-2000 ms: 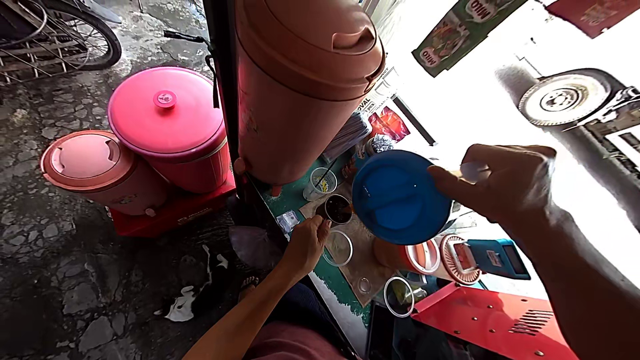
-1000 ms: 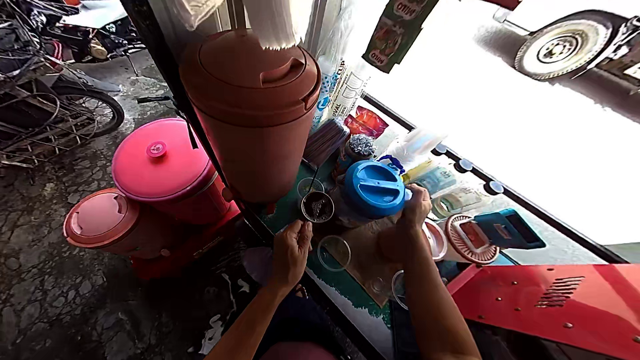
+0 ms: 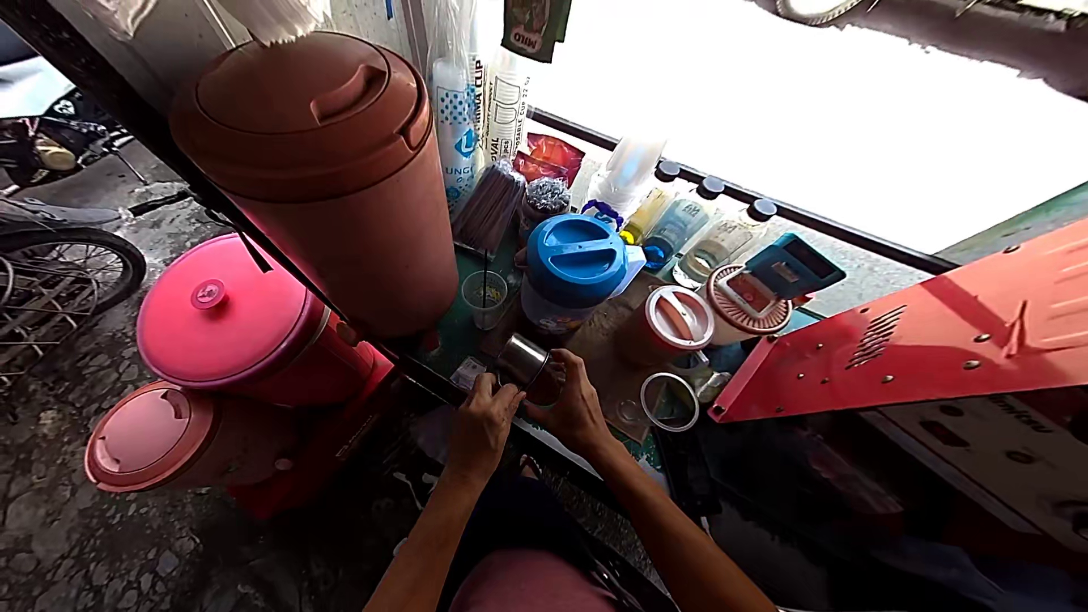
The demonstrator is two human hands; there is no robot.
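Note:
My left hand [image 3: 490, 416] grips a small stainless steel cup [image 3: 522, 359], tilted on its side with its base up and to the right. My right hand [image 3: 575, 403] is curved around a clear plastic cup [image 3: 546, 384] just right of it; the metal cup's mouth appears to point towards the hands, and its contents are hidden. Behind them stands a pitcher with a blue lid [image 3: 578, 255]. A clear cup with a dark straw [image 3: 485, 297] stands to its left. A red canister with a clear lid [image 3: 678, 319] and an empty clear cup [image 3: 670, 401] are at the right.
A large brown drinks cooler [image 3: 340, 229] rises at the left of the counter. Several bottles [image 3: 719, 242] and wrapped straws [image 3: 490, 204] line the back. A red metal panel [image 3: 926, 331] borders the right side. Pink coolers [image 3: 225, 323] stand at the lower left.
My right hand has let go of the blue-lidded pitcher, which it set down on the counter, and has moved to the clear cup. The metal cup in my left hand has gone from upright to tilted.

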